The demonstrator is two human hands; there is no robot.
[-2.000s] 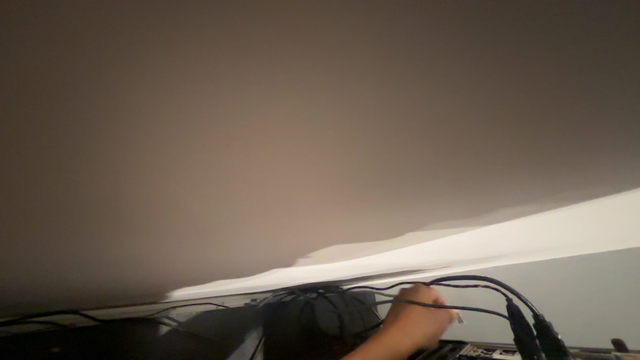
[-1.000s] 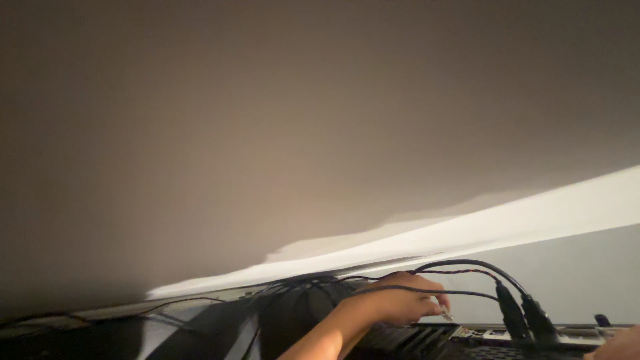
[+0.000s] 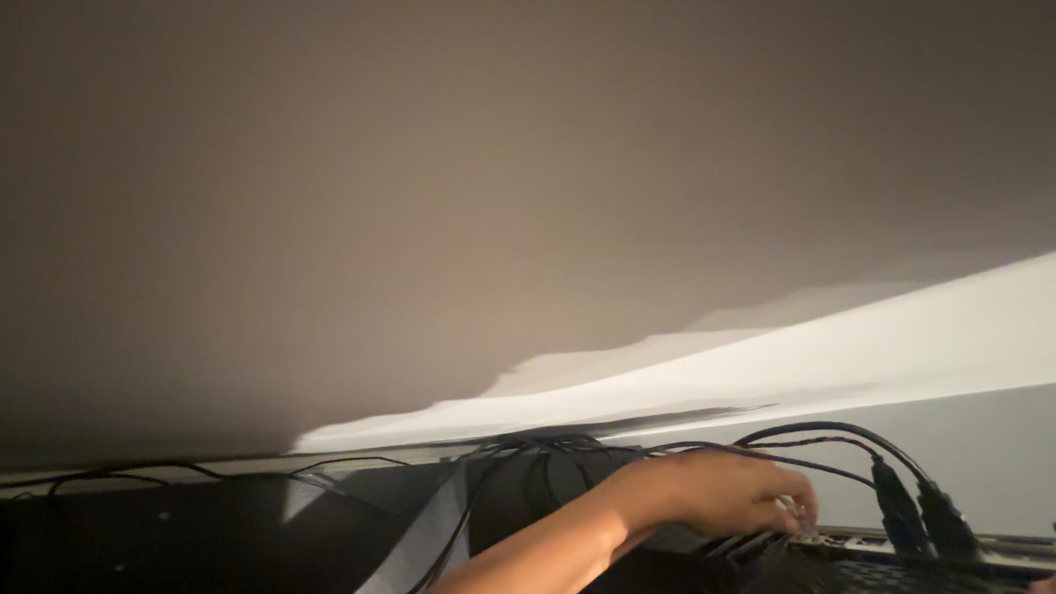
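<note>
My left hand (image 3: 726, 491) reaches in from the bottom middle, its fingers bent around a small clear piece (image 3: 794, 510), perhaps a plastic connector, just above the rear edge of a dark device with a perforated panel (image 3: 891, 573). Black cables (image 3: 825, 429) arch behind the hand to two black cable plugs (image 3: 901, 507) standing upright in the device. Only a sliver of my right hand (image 3: 1044, 584) shows at the lower right corner; its fingers are hidden.
A bundle of black cables (image 3: 528, 445) runs along the wall behind a dark panel (image 3: 206, 536). A grey metal strip (image 3: 421, 536) slants up at the lower middle. The wall (image 3: 495, 206) fills the upper view, with a brightly lit band at its lower right.
My left hand has moved down toward the device's edge, and more of its forearm shows. My right hand, not seen two seconds ago, came in at the lower right and now shows less than one second ago.
</note>
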